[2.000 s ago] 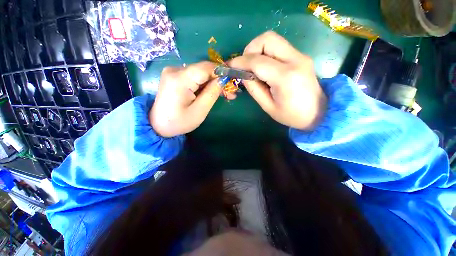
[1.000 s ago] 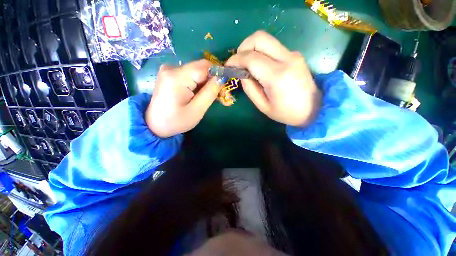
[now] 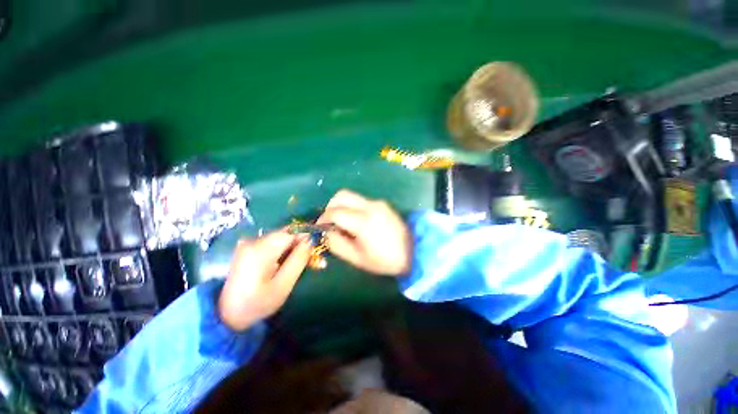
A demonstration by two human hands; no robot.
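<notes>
My left hand (image 3: 263, 273) and my right hand (image 3: 366, 234) meet over the green mat, fingertips nearly touching. My right hand holds a slim silver-grey tool (image 3: 311, 229), seen as a short shaft between the fingers. My left fingertips pinch something small at its end, likely a flexible circuit piece; the fingers hide it. A pile of small gold circuit pieces (image 3: 318, 260) shows just below and between the fingertips. A tiny gold bit (image 3: 293, 200) lies on the mat beyond. An amber flexible circuit strip (image 3: 417, 159) lies further off, beside the tan tub (image 3: 494, 107). The view is blurred.
A black blister tray (image 3: 69, 242) with small modules stands at left, with a crinkled clear bag (image 3: 194, 206) beside it. A flat black rectangle (image 3: 471, 191) and a small bottle (image 3: 510, 202) lie right of my hands. A black fan unit (image 3: 583, 162) stands further right. Another blue sleeve (image 3: 702, 263) shows far right.
The view has tilted up and swung right, so the hands appear lower and further left, and the whole tub and the fan unit show. The hands keep much the same hold.
</notes>
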